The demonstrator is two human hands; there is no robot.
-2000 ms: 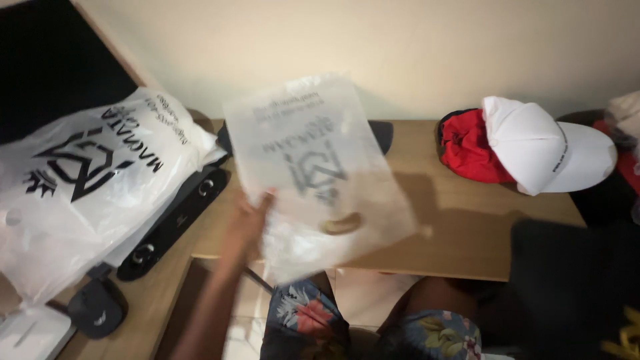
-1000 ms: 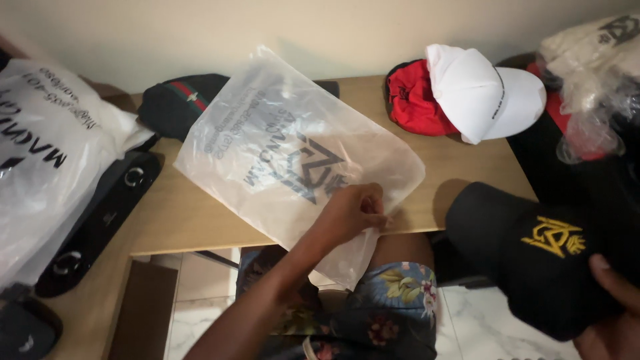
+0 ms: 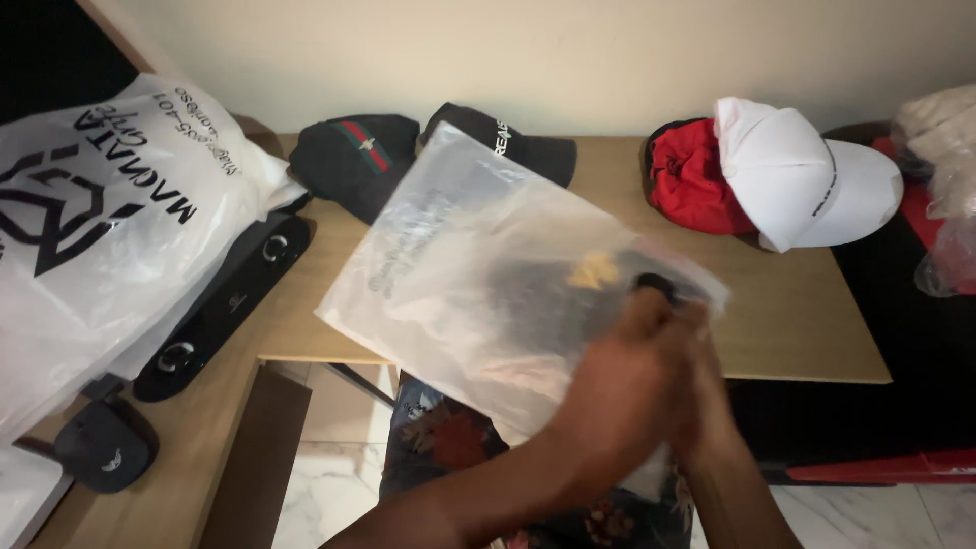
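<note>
A translucent plastic bag (image 3: 457, 267) lies slanted over the desk edge and my lap. Inside its right part shows a blurred black cap with a yellow emblem (image 3: 595, 271); a dark bit of it sticks out at the bag's mouth. My left hand (image 3: 637, 366) is closed on the bag and cap there, fingers blurred. Close against it is my right hand (image 3: 690, 381), mostly hidden behind the left; its fingers cannot be made out. Behind the bag sit a black cap with a green and red stripe (image 3: 358, 156) and a black cap with white lettering (image 3: 534, 145).
A white cap (image 3: 793, 171) and a red cap (image 3: 686, 175) sit at the desk's back right. At left are a full printed plastic bag (image 3: 114, 206), a long black speaker bar (image 3: 229, 305) and a black mouse (image 3: 105, 446). Plastic-wrapped items (image 3: 945, 152) stand far right.
The black cap with the yellow emblem, held in my right hand outside the bag a second ago, is now inside the bag. My two hands have come together at the bag's mouth.
</note>
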